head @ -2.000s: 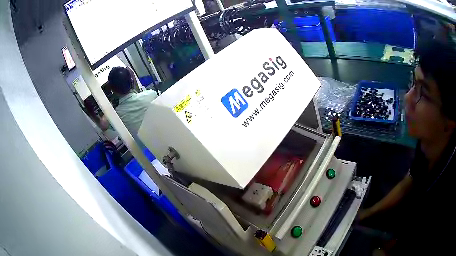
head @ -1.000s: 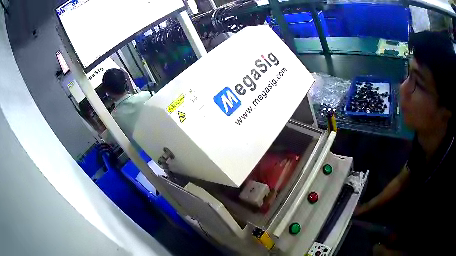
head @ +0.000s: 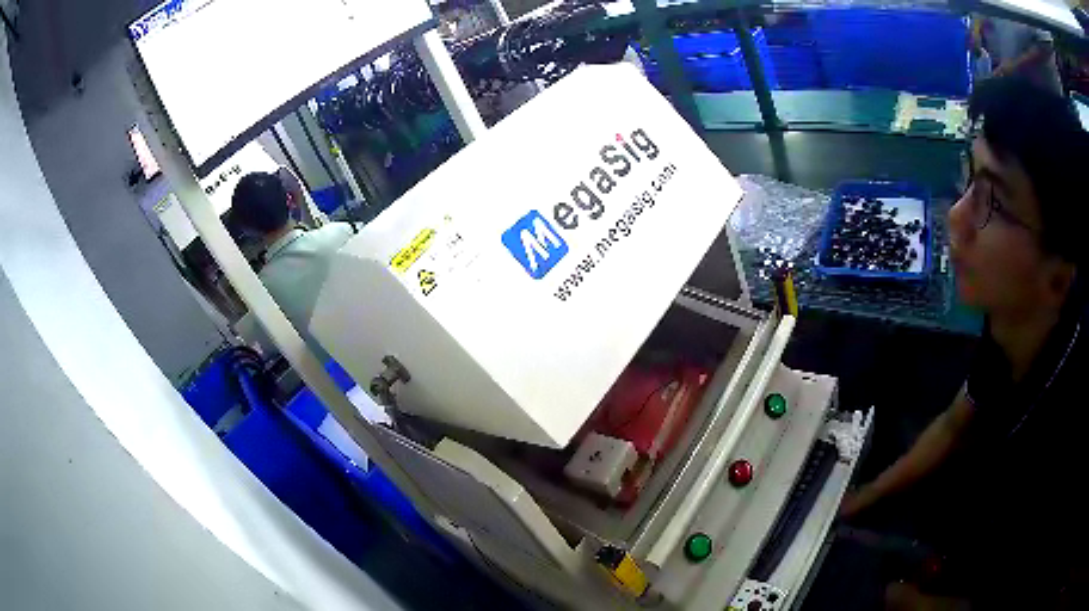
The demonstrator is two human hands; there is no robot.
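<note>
Neither of my hands is in the picture. The large off-white shield box marked "MegaSig" stands in front of me with its lid tilted up. Inside it a small white block of the test fixture sits by a red base. A green button, a red button and another green button are in a row on the box front. A dark keyboard lies on the shelf below them, with a small control panel at its near end.
A person in a black top is at the right, facing the box. A monitor is above the lid. A blue tray of small black parts lies on the bench behind. Blue totes and another person are at the left.
The view has shifted slightly, so the box and monitor sit a little further left. The person at the right shows a little more of the face. The lid stays raised.
</note>
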